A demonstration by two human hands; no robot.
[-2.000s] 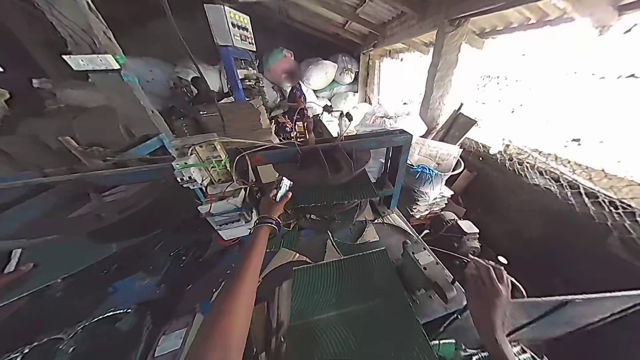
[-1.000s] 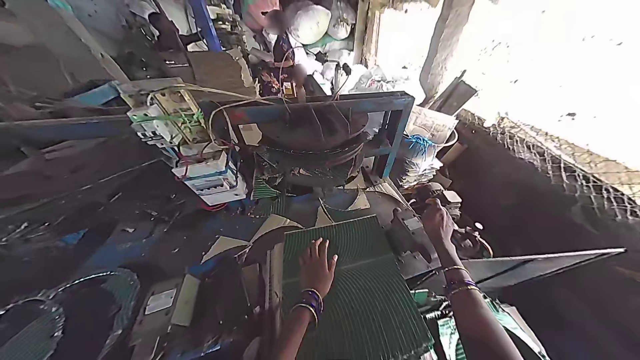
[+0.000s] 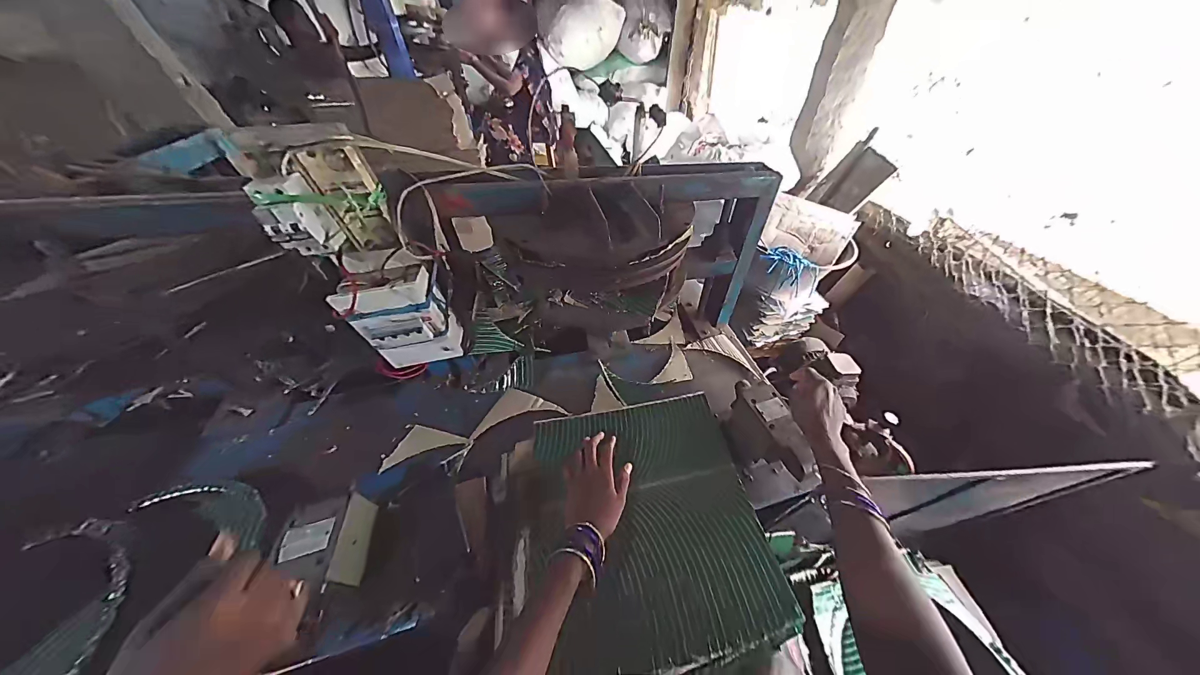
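My left hand lies with spread fingers on the upper left part of a stack of green patterned sheets; it wears purple and gold bangles. My right hand is closed around the top of a dark part or knob on the metal machine to the right of the sheets; what exactly its fingers grip is hidden. Beyond the sheets, curved cut offcuts lie on the dark work surface. Behind them stands a blue metal frame with a dark round part inside it.
Another person's hand is at the lower left, near curved green strips. Electrical switch boxes with loose wires stand left of the frame. A white bucket stands behind right. A person sits beyond the frame.
My left hand, earlier near the frame holding a small light-coloured object, is now empty on the sheets. My right hand has moved up onto the machine part. Another person's hand has come in at the lower left.
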